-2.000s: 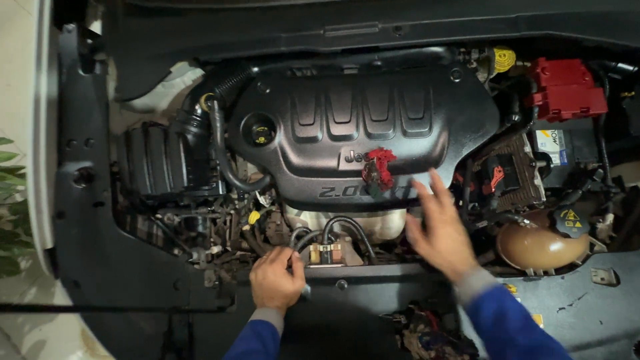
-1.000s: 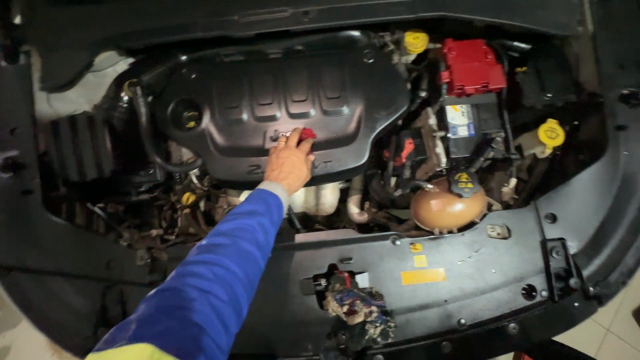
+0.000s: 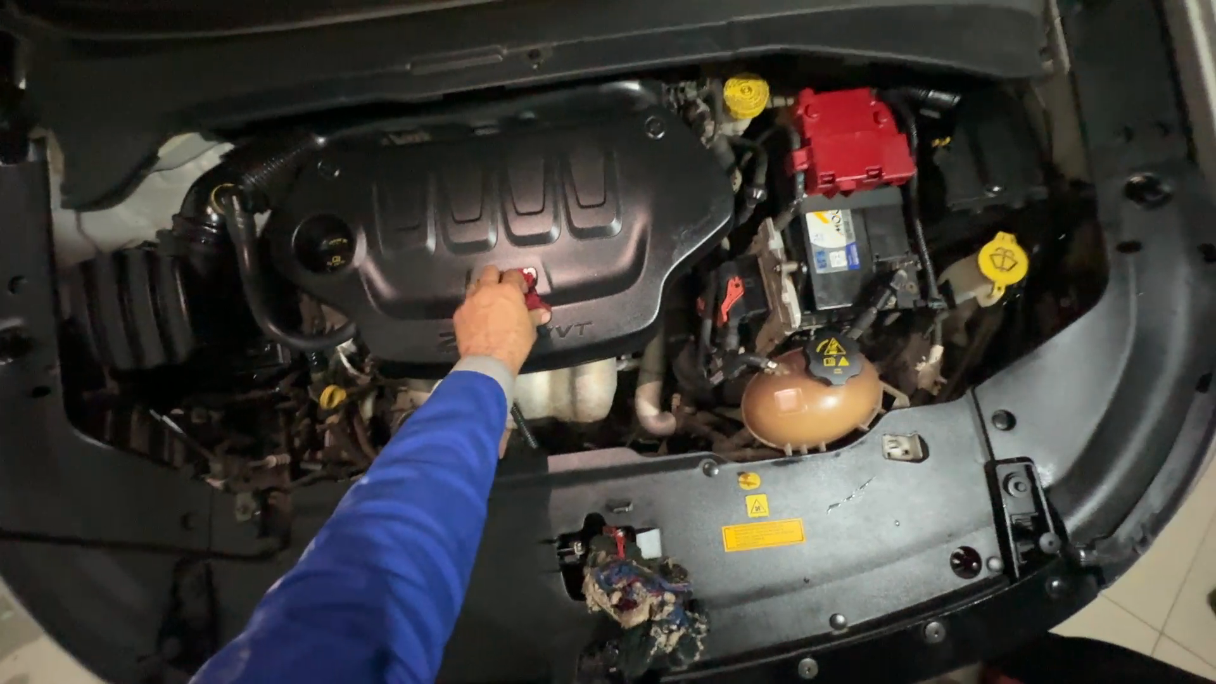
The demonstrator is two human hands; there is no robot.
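Observation:
Reaching up from the lower left in a blue sleeve, my left hand (image 3: 499,318) presses a small red cloth (image 3: 534,290) on the black plastic engine cover (image 3: 408,275). Its fingers cover most of the cloth and part of the raised lettering. The cloth shows beside the fingertips, at the lower middle of the cover. My right hand cannot be made out; a small skin-toned patch shows at the edge of the left sleeve, above the front panel. Near that patch, a thin black rod or hose (image 3: 523,426) slants down.
Right of the cover are a battery (image 3: 845,252) under a red cover (image 3: 852,141), a brown coolant tank (image 3: 812,404) and a yellow washer cap (image 3: 1002,266). A bundle of soiled multicoloured rags (image 3: 641,594) lies over the latch area of the black front panel (image 3: 883,503).
My left hand has moved from the hoses at the engine's front up onto the red cloth, which lay loose on the cover. My right hand, seen near the cover two seconds ago, has left it.

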